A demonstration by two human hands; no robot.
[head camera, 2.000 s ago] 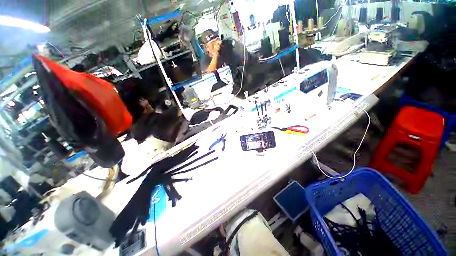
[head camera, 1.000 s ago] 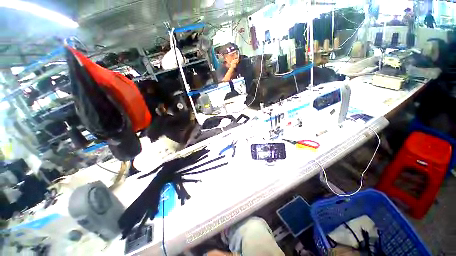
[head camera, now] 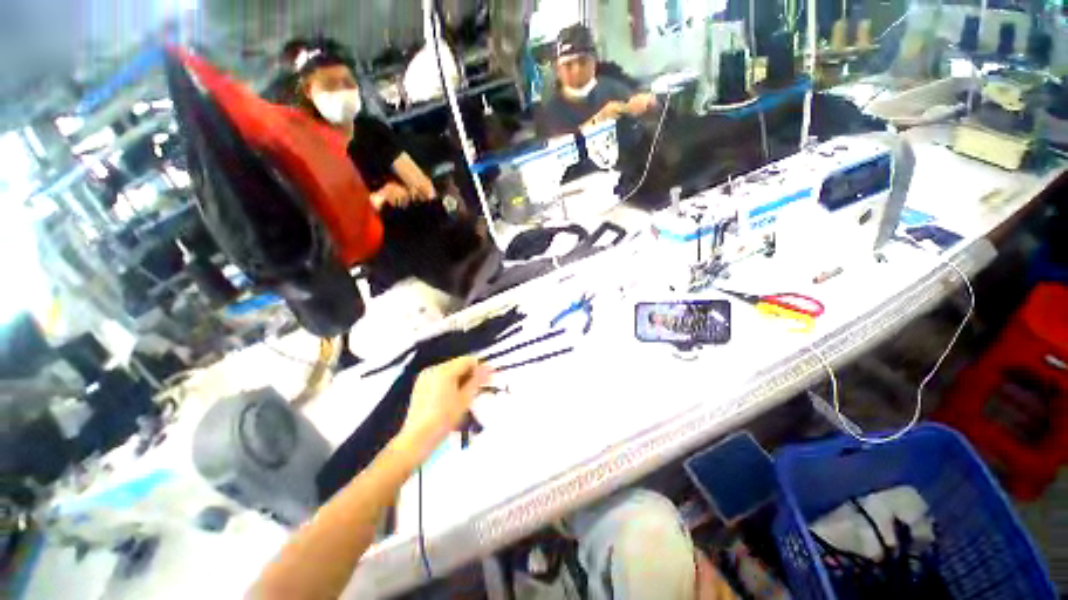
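Note:
Narrow black fabric strips lie in a fanned pile on the white table. My left hand reaches in from the lower left and lies over the middle of the pile. Its fingers are bent and bunched at the strips. Whether they grip one is too blurred to tell. Several strip ends stick out beyond the fingers to the right. A blue patch under the pile is mostly hidden by my hand and forearm. My right hand is not recognisable in view.
Blue snips, a lit phone and red-and-orange scissors lie right of the pile, before a white sewing machine. A blue crate and red stool stand lower right. Two people sit across. A red-and-black bag hangs left.
My left hand has come in from the lower left onto the strips. The view has shifted, so the table things sit further right. A second person now shows behind the hanging bag.

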